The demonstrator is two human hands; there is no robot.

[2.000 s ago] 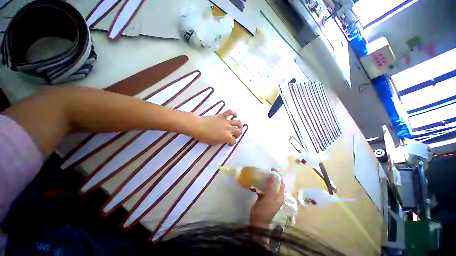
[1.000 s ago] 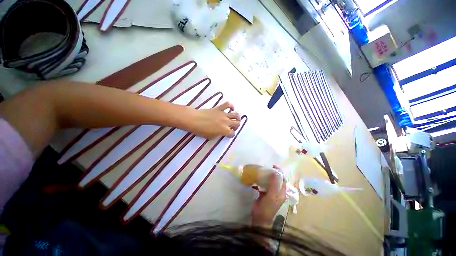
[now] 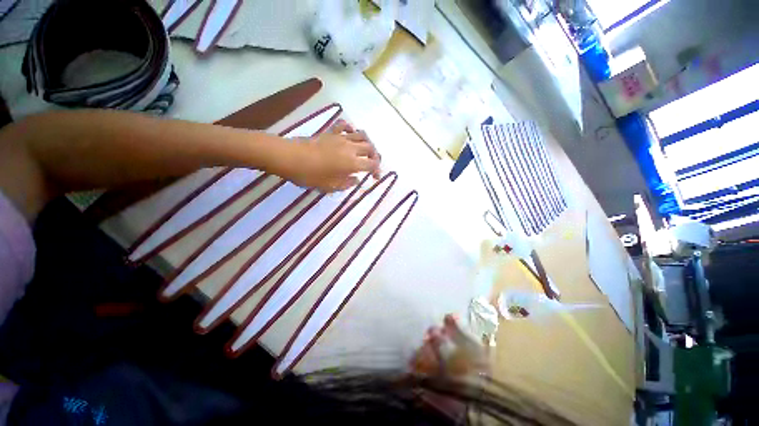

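Observation:
Several long, pointed strap pieces [image 3: 345, 276] with white centres and dark red-brown rims lie fanned side by side in front of me. A plain brown piece [image 3: 287, 101] lies at the far end of the row, partly under my left forearm. My left hand [image 3: 337, 158] rests palm down over the upper ends of the middle pieces, fingers slightly apart, hiding some tips. My right hand [image 3: 445, 354] is blurred at the lower middle, to the right of the row, partly covered by dark hair. I cannot make out the glue bottle in it.
A thick coiled strip [image 3: 100, 62] stands at the upper left. A crumpled plastic bag [image 3: 354, 33] and a yellow-stained board [image 3: 424, 91] lie at the far side. A striped set [image 3: 524, 179], a spare glue bottle [image 3: 533, 305] and crumpled tissue [image 3: 482, 320] lie at the right.
My left hand has moved up and left along the row, off the pieces nearest the right end. My right hand has drawn down; the amber bottle seen in it before no longer shows clearly.

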